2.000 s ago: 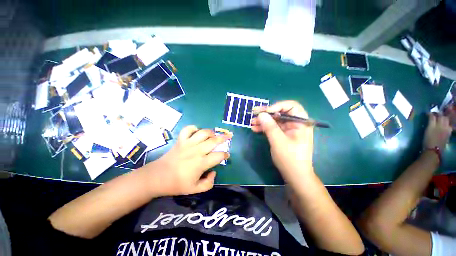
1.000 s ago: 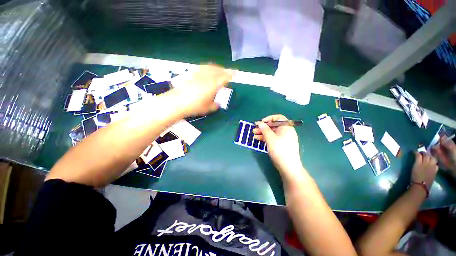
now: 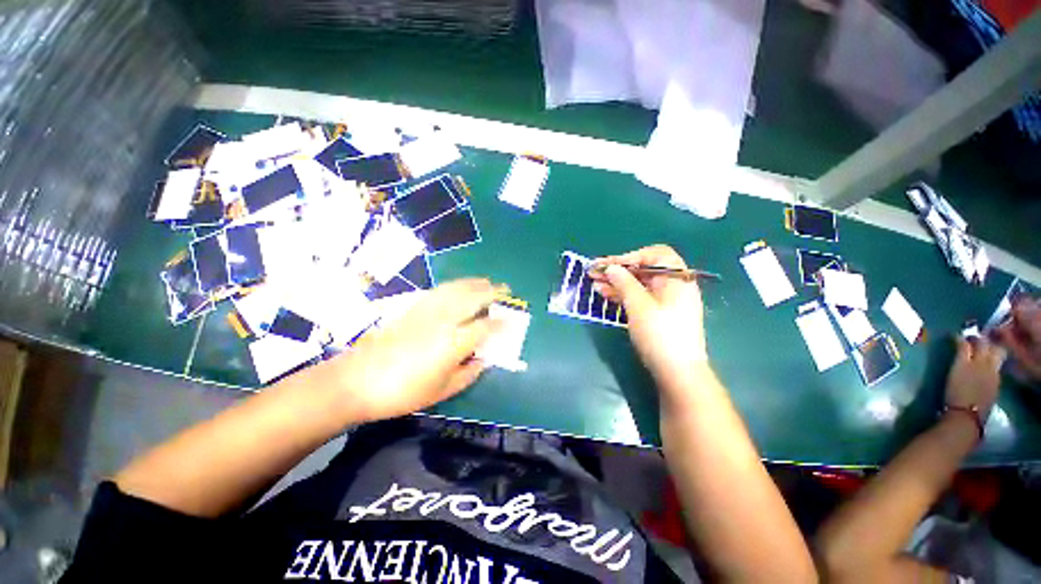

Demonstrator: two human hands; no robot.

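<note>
My left hand [image 3: 428,348] holds a small white LCD module [image 3: 503,337] by its left side, flat at the mat, with its orange tab end away from me. My right hand [image 3: 656,299] holds dark tweezers [image 3: 676,273] like a pencil, the tip over the release liner sheet [image 3: 563,299]. The sheet carries several black strips, and my fingers hide part of it. One LCD module [image 3: 524,183] lies apart above my hands, white side up. The pile of modules [image 3: 325,274] lies at the left.
A neighbour's modules [image 3: 817,333] lie scattered at the right, by another person's hand [image 3: 973,371]. White packing sheets [image 3: 685,148] hang over the bench's back strip [image 3: 457,120]. Clear trays [image 3: 86,171] are stacked at left. A metal post [image 3: 913,143] stands rear right.
My left hand has come back from the rear of the bench to the front, now with another module. The module it held a second ago lies alone at the back. My right hand stays by the sheet.
</note>
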